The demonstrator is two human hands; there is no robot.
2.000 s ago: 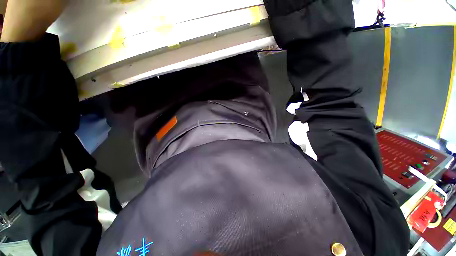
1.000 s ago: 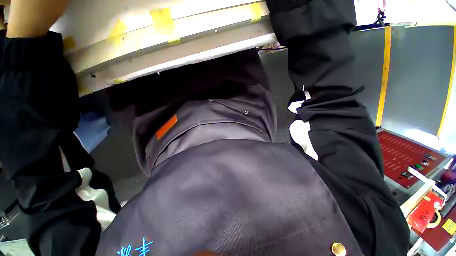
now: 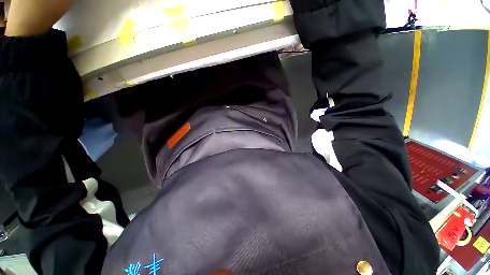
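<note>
The white worktable [image 3: 215, 27] with yellow tape pieces [image 3: 127, 31] on its top and edge lies nearest in front of me at the top. My left wrist and forearm rest over its left end, cut off by the top edge, with my left hand out of the picture. My right sleeve reaches past its right end, and my right hand is out of the picture above. Nothing held shows.
A red-topped unit [image 3: 438, 166] stands at the right, with a red tape dispenser [image 3: 455, 228] beside it. Yellow lines [image 3: 412, 86] cross the grey floor. A blue object [image 3: 98, 140] is below the table at left.
My left wrist and the sleeves shift slightly. A small brownish part of my left hand at the top left edge a second ago is less visible now.
</note>
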